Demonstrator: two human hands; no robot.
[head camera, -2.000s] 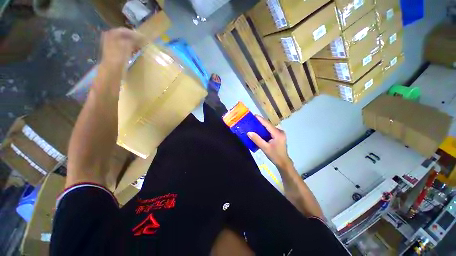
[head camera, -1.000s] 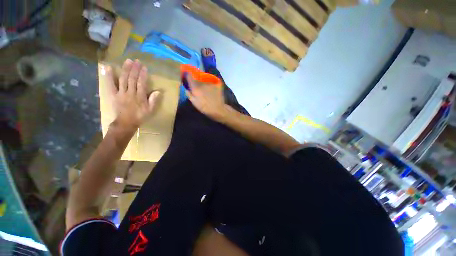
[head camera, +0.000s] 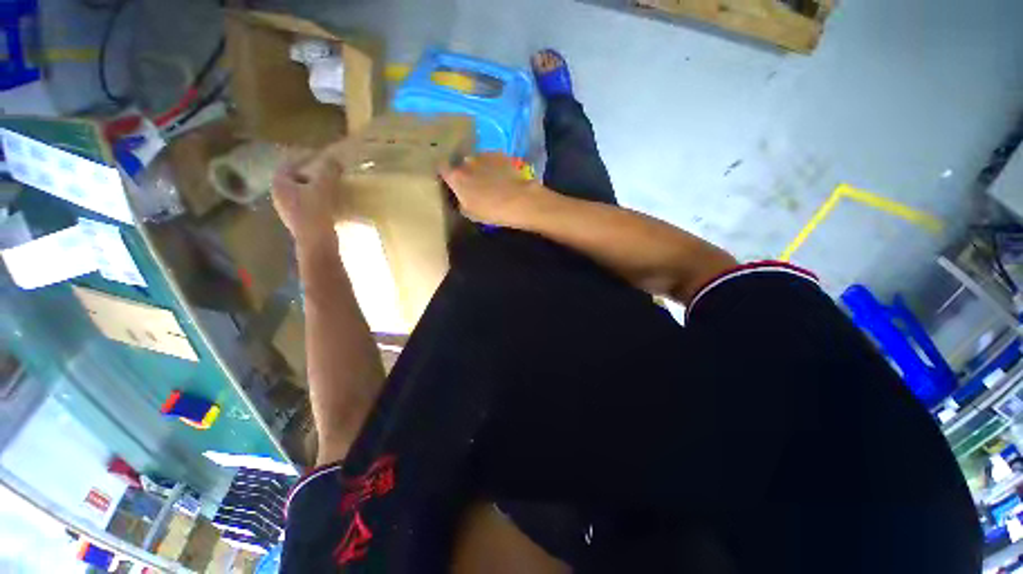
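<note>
A brown carton (head camera: 421, 241) is tilted in front of me, beside the light blue stool (head camera: 499, 110); its underside contact is hidden. A bright white rectangle shows on its near face. My left hand (head camera: 305, 196), slightly blurred, grips the carton's far left edge. My right hand (head camera: 490, 188) is at the far right edge, closed on the tape gun (head camera: 523, 168). Only small orange-yellow and blue bits of the tape gun show; the hand and carton hide the rest.
An open scrap carton (head camera: 361, 90) with white waste stands beyond the work. A green bench (head camera: 224, 357) with papers and another tape gun (head camera: 191, 408) is left. A pallet (head camera: 774, 25) lies far off, a dark blue stool (head camera: 897, 342) right.
The carton has turned and tipped, now showing a white rectangle. My left hand has moved from flat on its face to its far edge. My view has swung left, bringing the green bench in.
</note>
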